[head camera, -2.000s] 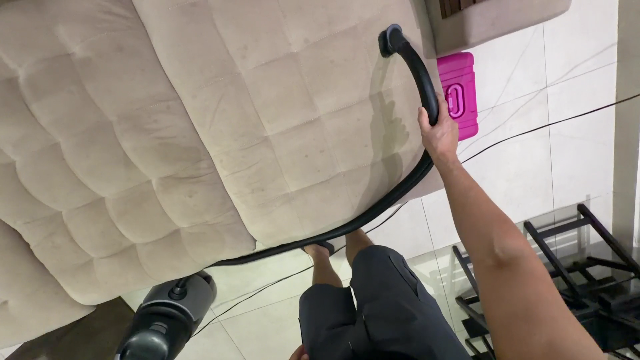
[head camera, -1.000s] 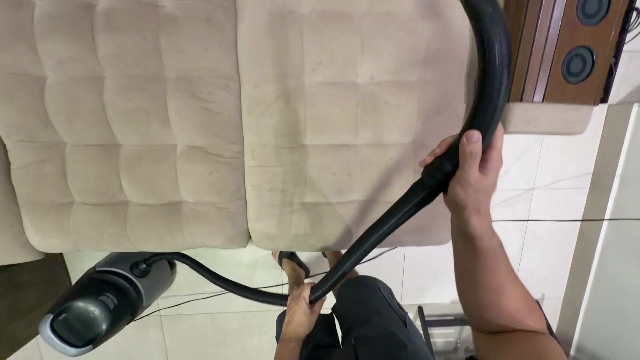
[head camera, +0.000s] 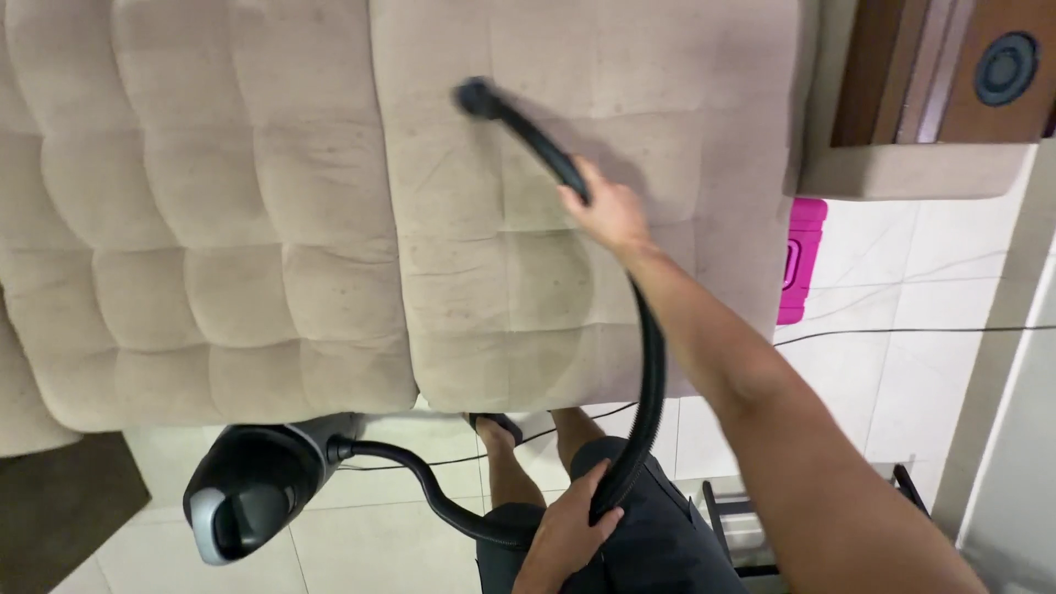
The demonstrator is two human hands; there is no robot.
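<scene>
My right hand (head camera: 609,206) is closed around the black handle end of a vacuum cleaner hose (head camera: 538,142). The dark nozzle (head camera: 477,97), slightly blurred, is over or on the beige tufted sofa cushion (head camera: 445,280); whether it touches cannot be told. From my right hand the hose curves down past the cushion's edge to my left hand (head camera: 573,528), whose fingers wrap it above my lap. It then runs left into the black and grey canister vacuum cleaner (head camera: 256,487) on the floor at lower left.
Another tufted cushion (head camera: 198,206) adjoins on the left. A wooden unit with a round speaker (head camera: 1006,68) rests at upper right, above a pink plastic case (head camera: 800,260) on the floor. A thin black cable (head camera: 907,331) crosses the tiles. A black metal frame (head camera: 734,507) stands lower right.
My right hand has moved left over the cushion with the hose's handle. My left hand stays on the hose. The pink case, hidden one second ago, shows again.
</scene>
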